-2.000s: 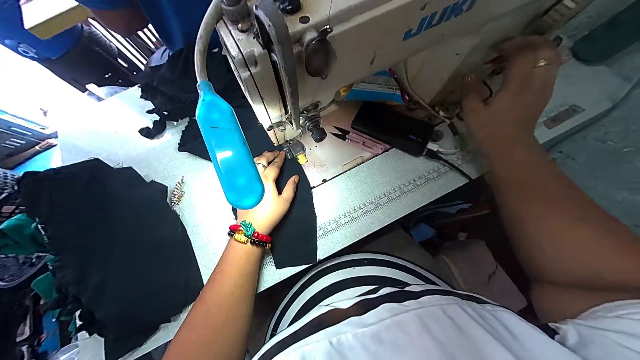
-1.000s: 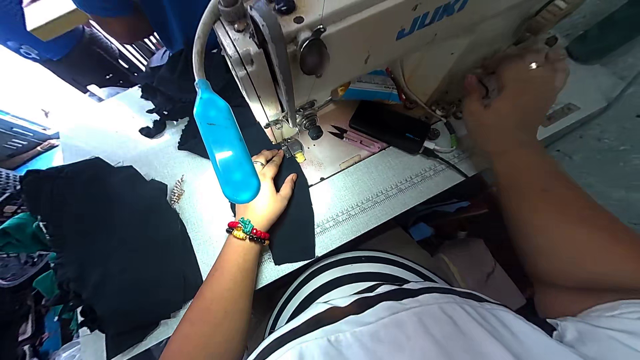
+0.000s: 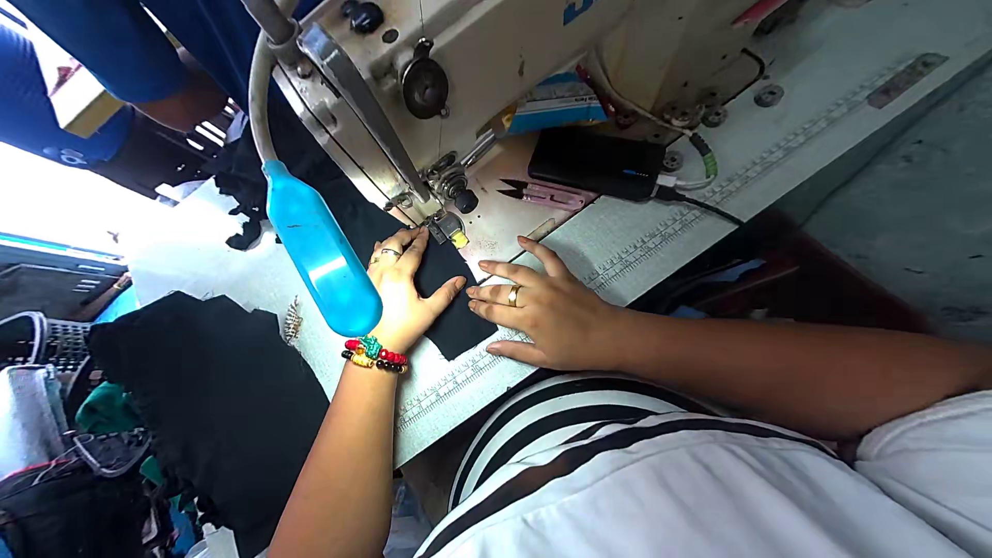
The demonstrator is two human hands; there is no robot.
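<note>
My left hand (image 3: 407, 291) lies flat with fingers apart on a strip of black fabric (image 3: 457, 329), its fingertips close to the presser foot (image 3: 447, 229) of a sewing machine (image 3: 496, 54). A blue lamp or cover (image 3: 322, 252) on a bent tube hides part of that hand. My right hand (image 3: 542, 310) rests palm down, fingers spread, at the right edge of the strip and on the table's ruler marks. Pink thread snips (image 3: 546, 195) lie right of the foot, beside a black power bank (image 3: 595, 164) with a cable plugged in.
More black fabric (image 3: 209, 403) hangs over the table's left side. A small patterned object (image 3: 292, 321) lies on the table (image 3: 434, 411). A blue packet (image 3: 562, 101) sits against the machine. Another person's arm (image 3: 182, 93) shows at the upper left, and a plastic basket (image 3: 66, 341) stands at the far left.
My right hand has come from the machine's right end down to the fabric's right edge. The black strip's near end now lies higher, nearer the foot. My left hand stays on the strip.
</note>
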